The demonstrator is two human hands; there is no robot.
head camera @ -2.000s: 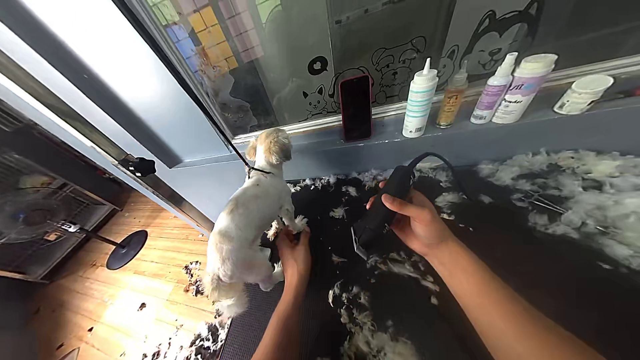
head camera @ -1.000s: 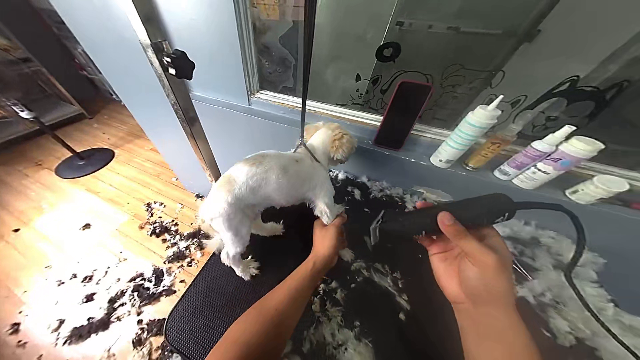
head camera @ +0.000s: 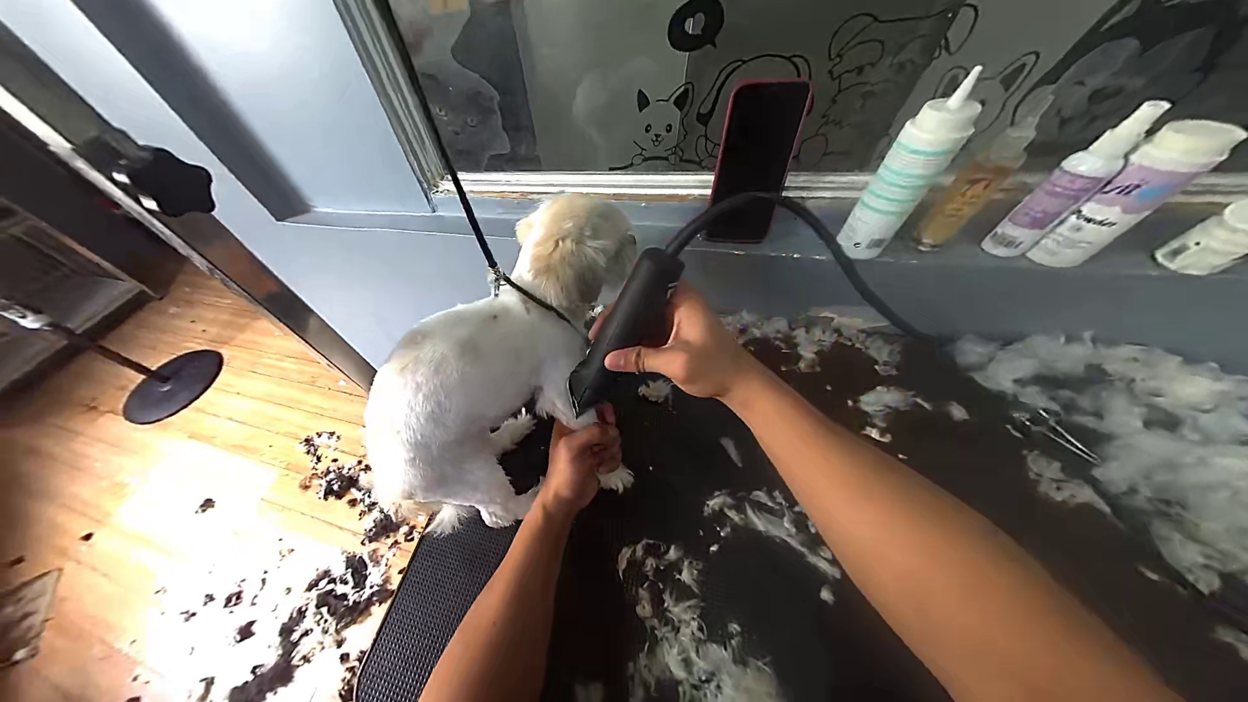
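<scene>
A small white dog (head camera: pixel 468 380) with a tan head stands on a black textured grooming table (head camera: pixel 444 595), facing the window, with a black lead round its neck. My left hand (head camera: pixel 582 456) is closed around one of its front legs, just above the paw. In my right hand (head camera: pixel 682 341) is a black corded electric clipper (head camera: pixel 634 312), its blade end pointing down at the upper part of that leg, close above my left hand. Whether the blade touches the coat cannot be told. The cord loops up and away to the right.
A phone (head camera: pixel 756 156) leans on the window ledge, beside several bottles (head camera: pixel 912 171). Metal scissors (head camera: pixel 1063 434) lie by a heap of cut white hair (head camera: pixel 1170 429) at right. At left are a grooming arm's black knob (head camera: pixel 171 182) and a round stand base (head camera: pixel 174 386) on the wooden floor.
The clipper, which pointed left beside the dog a second ago, is now over its front leg, tilted down. The dog's head has turned away toward the window. My left hand still holds a front leg.
</scene>
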